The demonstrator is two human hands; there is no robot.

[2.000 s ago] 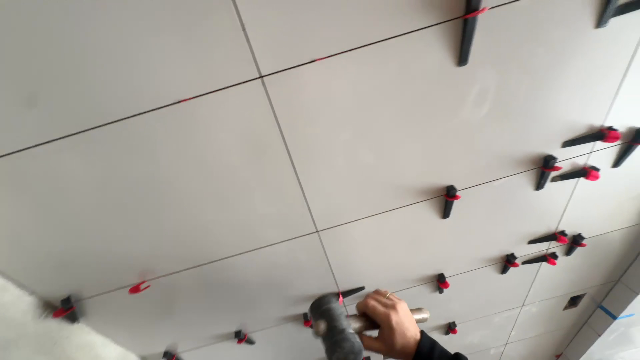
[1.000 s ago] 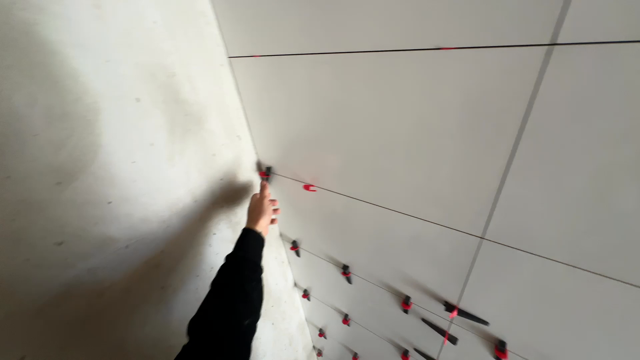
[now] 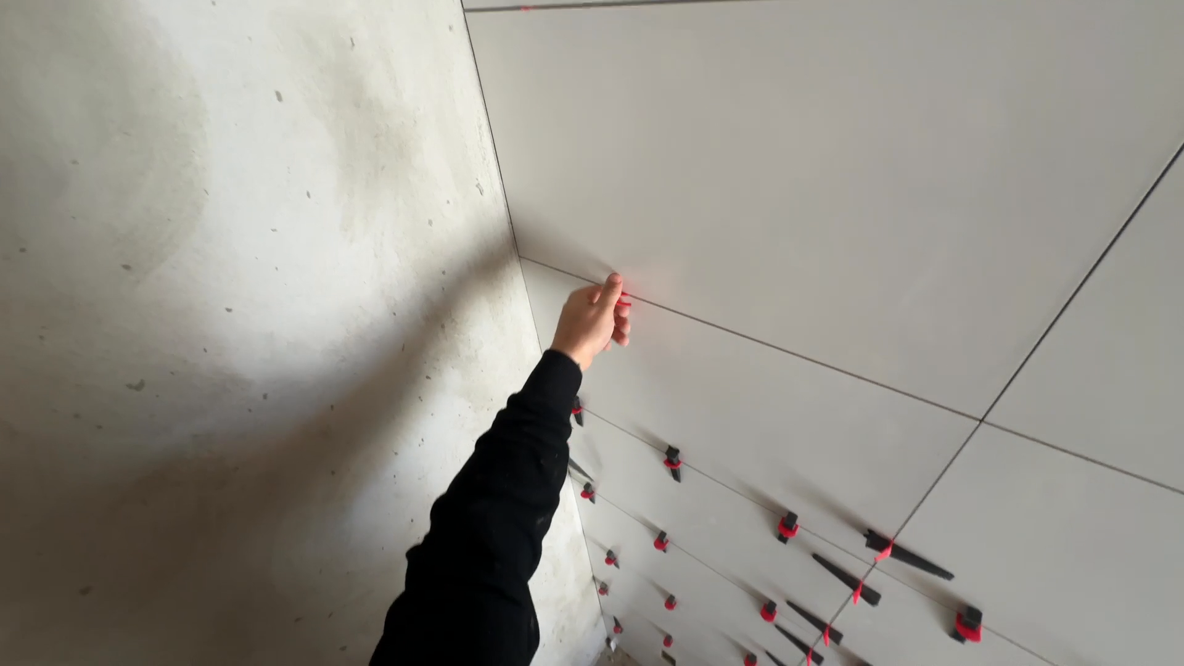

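Observation:
My left hand (image 3: 594, 319), in a black sleeve, reaches up to a joint between large light-grey tiles (image 3: 786, 166), near the bare wall. Its thumb is raised and its fingers curl at a red plastic levelling clip (image 3: 625, 299) that sticks out of the joint, partly behind the hand. Whether the fingers grip the clip, or hold something else in the palm, is hidden. Lower joints hold red clips with black wedges, such as a black wedge (image 3: 673, 462), another (image 3: 788, 526) and a long one (image 3: 911, 557). My right hand is not in view.
A rough, stained plaster or concrete wall (image 3: 231, 277) meets the tiles at a corner on the left and carries the arm's shadow. More clips and wedges, one of them a black wedge (image 3: 968, 624), project from the tiles lower down.
My left hand has moved right along the joint, from a wedge at the corner to the red clip; that wedge no longer shows there. The mallet and the hand holding it earlier are out of view.

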